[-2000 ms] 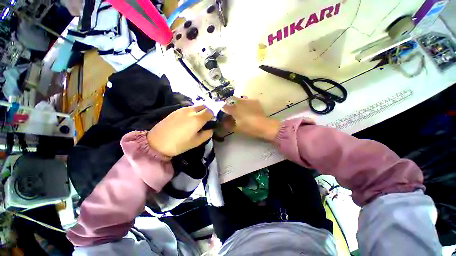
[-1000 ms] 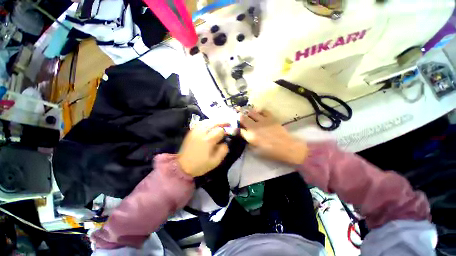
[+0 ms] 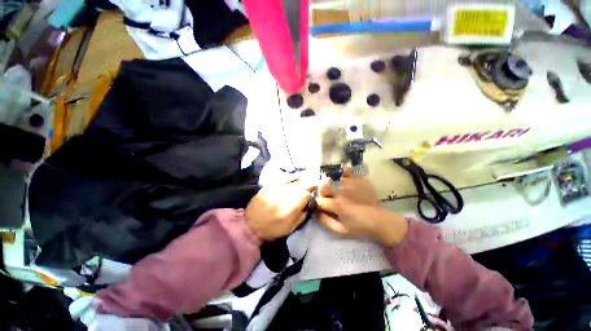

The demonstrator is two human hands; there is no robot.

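A black garment piece (image 3: 149, 174) lies in a wide heap left of the needle area. My left hand (image 3: 278, 210) grips its gathered edge just in front of the presser foot (image 3: 332, 172). My right hand (image 3: 356, 207) is beside it, fingertips pinching the same cloth edge, which they mostly hide. The cream-white sewing machine (image 3: 440, 110) with "HIKARI" lettering stands behind my hands. A black-and-white striped piece (image 3: 269, 291) hangs below my left hand over the table's front edge. The needle tip is too small to tell.
Black scissors (image 3: 431, 191) lie on the machine bed right of my hands. A bright pink holder (image 3: 278, 45) juts in from the top. A small clear tray of metal parts (image 3: 571, 180) is at the far right. Cardboard with orange-brown tape (image 3: 78, 97) is at the left.
The view has shifted, so the machine shows more of its top. The black garment piece is spread wider to the left. My hands have come closer together at the cloth edge.
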